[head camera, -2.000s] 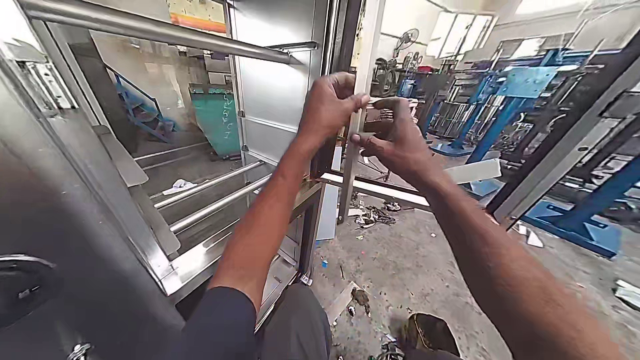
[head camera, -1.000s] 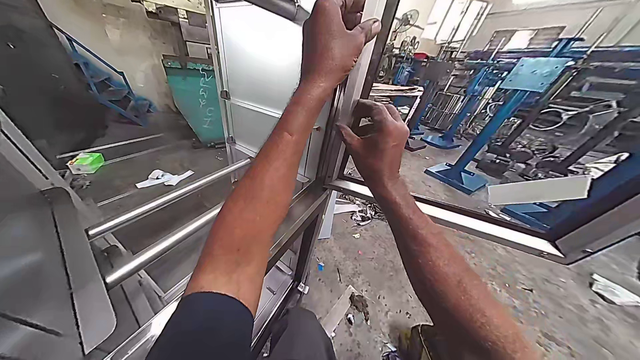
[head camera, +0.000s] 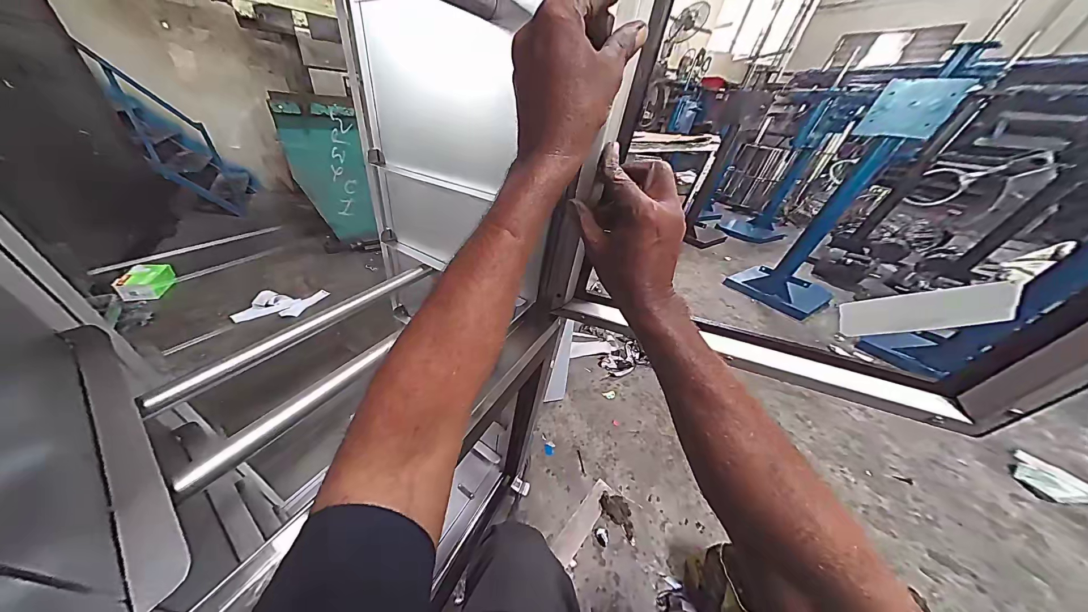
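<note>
Both of my hands are at the upright of a metal-framed glazed door or window (head camera: 850, 374), which stands swung out to the right. My left hand (head camera: 569, 81) is higher, near the top edge of the view, with its thumb and fingers against the pale face of the upright. Lower down, my right hand (head camera: 637, 217) has bent fingers and its fingertips touch the same upright. Whether either hand grips a strip or only presses on the frame cannot be told.
Two steel rails (head camera: 289, 340) cross the cabinet-like metal structure on the left. A teal bin (head camera: 327, 170) and blue stairs (head camera: 170, 140) stand behind. Right, beyond the frame, are blue metal stands (head camera: 837, 212). Scraps and a pale strip (head camera: 582, 523) lie on the concrete floor.
Two seconds ago my hands were close together at about one height on the upright; now the left is well above the right. The view has shifted closer to the frame.
</note>
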